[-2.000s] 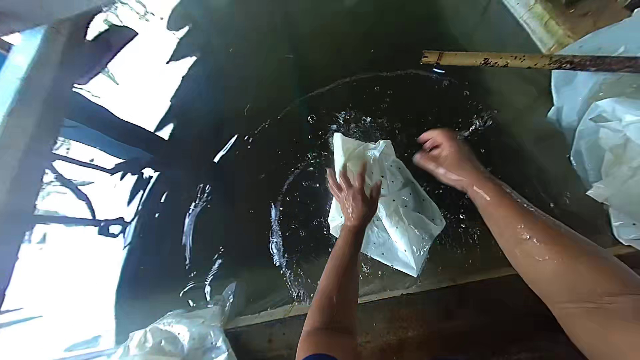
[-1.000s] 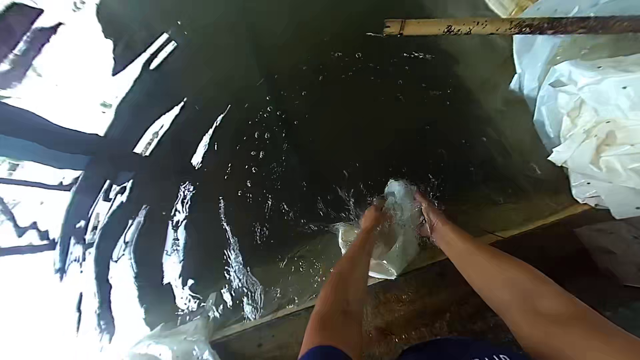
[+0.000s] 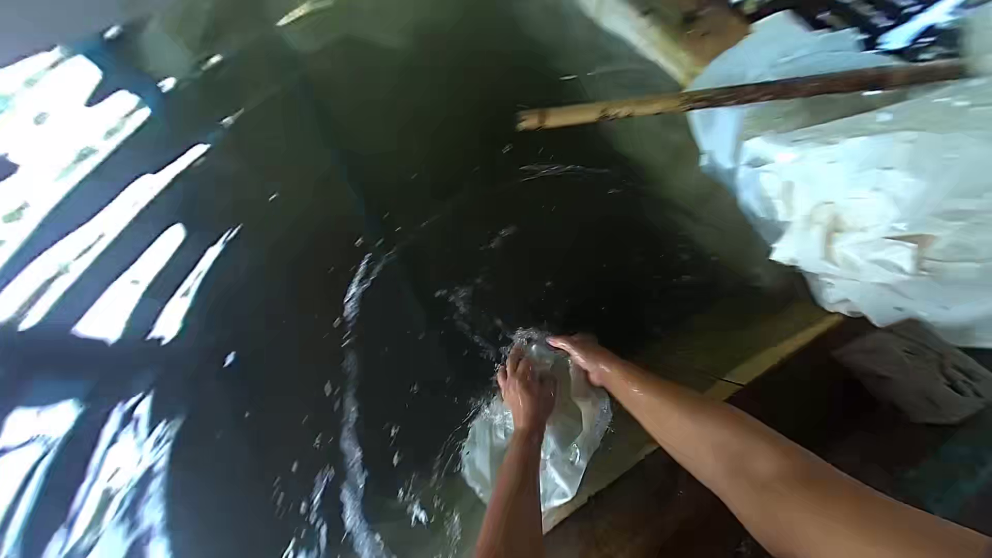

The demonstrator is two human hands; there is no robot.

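A wet, whitish plastic bag or sheet (image 3: 570,453) lies at the water's surface beside the near edge of the tank. On its upper left part rests my left hand (image 3: 528,391), fingers bent; whether they grip the plastic is unclear. My right hand (image 3: 585,356) is at its upper right edge, fingers pointing left, and the plastic beneath them is partly hidden. Splashes and ripples surround both hands in the dark water (image 3: 434,256).
A bamboo pole (image 3: 604,112) juts over the water from the right. Crumpled white plastic sheets (image 3: 868,201) are piled at the right, above a greyish block-like object (image 3: 914,372). The tank's pale ledge (image 3: 783,353) runs along the near side. Bright reflections lie at left.
Two seconds ago the plastic lay spread under my left hand, with my right hand raised apart from it. A second ago it was bunched between both hands; now it is more spread out.
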